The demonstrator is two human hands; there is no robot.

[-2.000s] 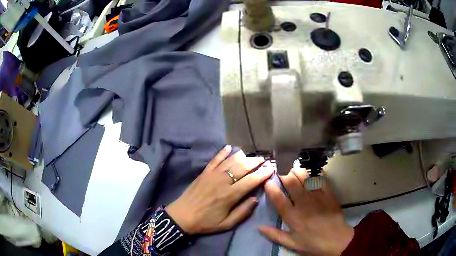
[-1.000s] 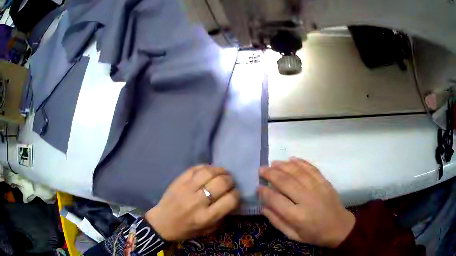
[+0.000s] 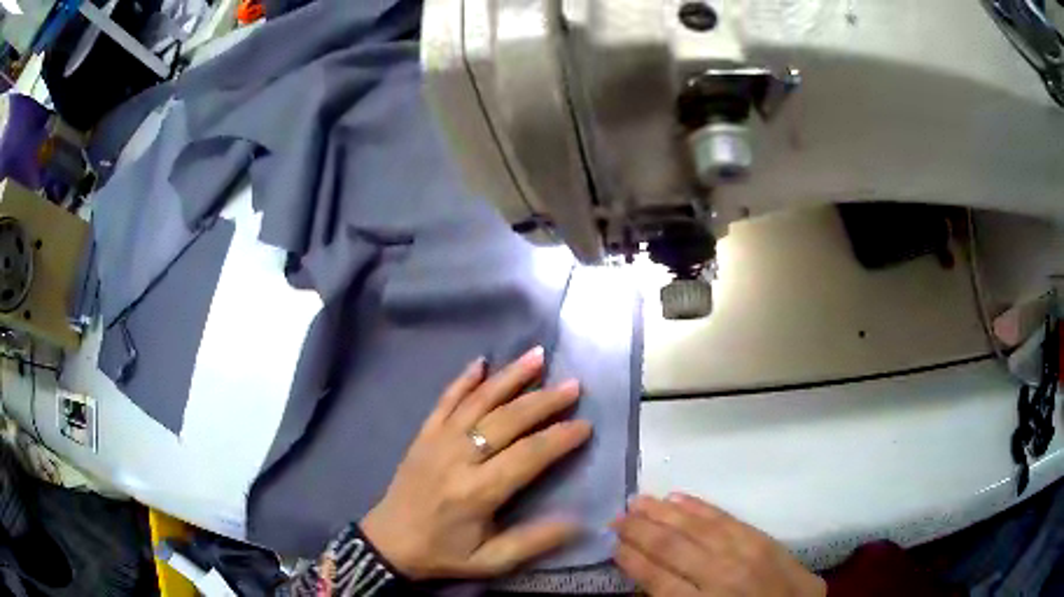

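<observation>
A dark grey-blue garment panel [image 3: 397,408] lies draped over the table left of the machine head. A paler grey-blue strip [image 3: 601,397] with a dark right edge runs from under the lit presser foot area [image 3: 624,262] to the table's front edge. My left hand [image 3: 484,466] lies flat with fingers spread on the panel and the pale strip. My right hand [image 3: 706,548] is at the strip's lower right corner, its fingertips on the edge; whether they pinch it is unclear. The needle is hidden by glare.
The cream-white machine head [image 3: 607,117] stands over the cloth. Black snips [image 3: 1033,432] lie at the right table end. A beige second machine [image 3: 35,268] and cut grey pieces [image 3: 175,327] are at left. A yellow crate edge [image 3: 173,560] shows below the table.
Since one second ago, my left hand has opened out flat on the cloth. My right hand stays by the strip's lower edge. The view has shifted, showing more of the machine head.
</observation>
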